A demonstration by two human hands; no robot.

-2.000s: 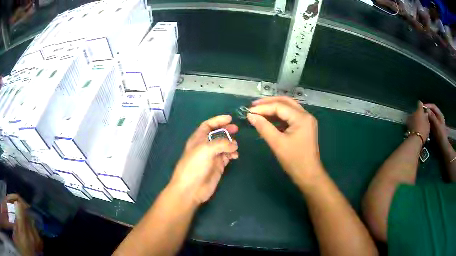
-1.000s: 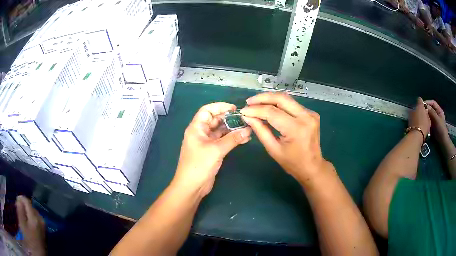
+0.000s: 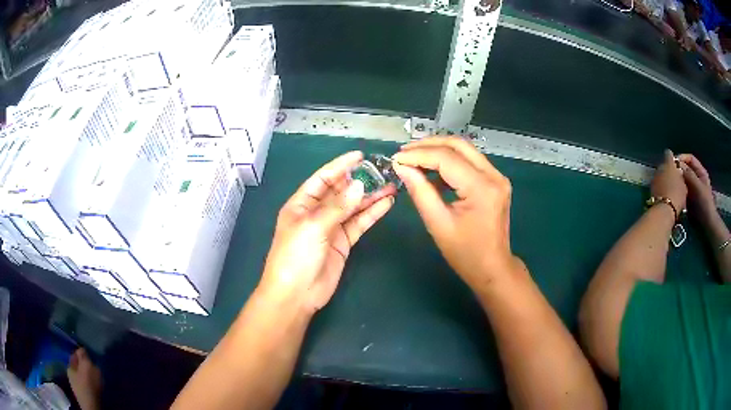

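Observation:
A small rounded-square housing [image 3: 368, 178], clear or silvery with green showing through its middle, is held above the bench between my hands. My left hand [image 3: 308, 232] grips its left and lower side between thumb and fingers. My right hand [image 3: 461, 208] pinches a tiny part [image 3: 386, 168] at the upper right of the housing. The fingertips hide most of that part, and I cannot tell its shape. Both hands are bare.
White cartons with blue edge lines [image 3: 172, 232] are stacked at the left. A worn pale rail [image 3: 345, 123] and post [image 3: 469, 68] cross behind the dark green bench [image 3: 417, 344]. A person in a green sleeve [image 3: 677, 344] sits at the right. Another person's hand [image 3: 83, 380] shows lower left.
My left hand first rose to bring the housing to my right fingertips, then turned more open and tilted the housing. My right hand stays pinched beside it. The neighbour's hand at lower left moved.

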